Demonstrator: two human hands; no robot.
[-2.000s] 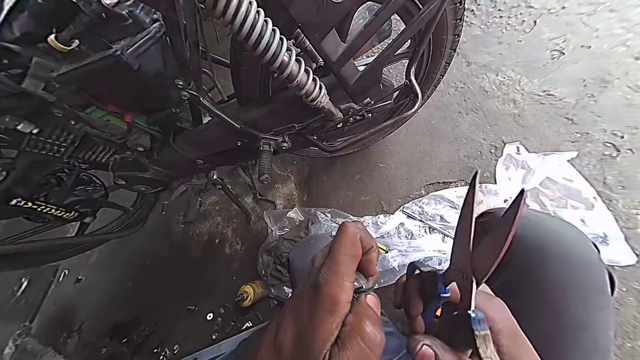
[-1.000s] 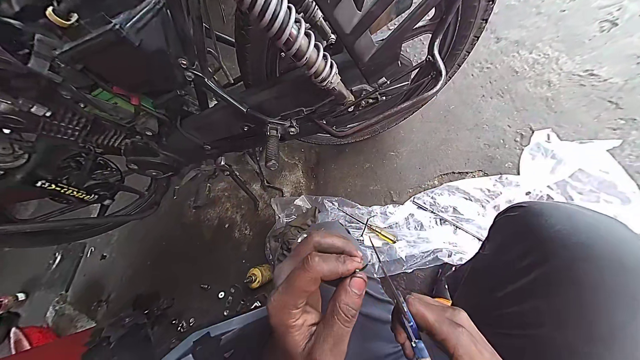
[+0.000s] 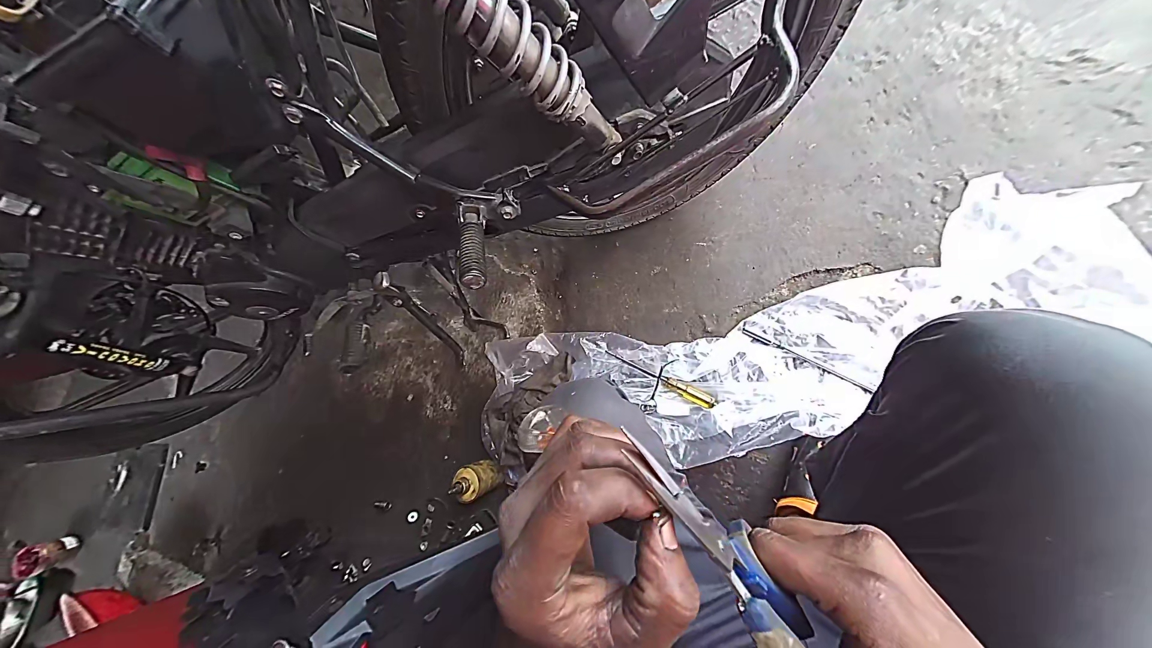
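My right hand (image 3: 855, 576) grips the blue handles of a pair of scissors (image 3: 688, 513), whose narrow blades point up and left and look slightly parted. Fingertips of my left hand (image 3: 589, 540) pinch a small dark piece (image 3: 660, 517) close beside the blades; what it is cannot be told. Beyond my hands, a screwdriver with a yellow handle (image 3: 691, 392) lies on a clear plastic sheet (image 3: 810, 315). A yellow-handled tool (image 3: 477, 481) rests on the ground left of my left hand.
A motorcycle's rear wheel (image 3: 720, 171), shock absorber spring (image 3: 540, 67) and footpeg (image 3: 472, 247) fill the upper left. Small hardware (image 3: 413, 517) lies scattered on the dark ground. My knee (image 3: 1017, 450) is at right, beside an orange-and-black handle (image 3: 796, 506).
The scissors, spread wide two seconds ago, are now nearly closed, with their blades beside my left fingertips. My left hand has kept its pinch.
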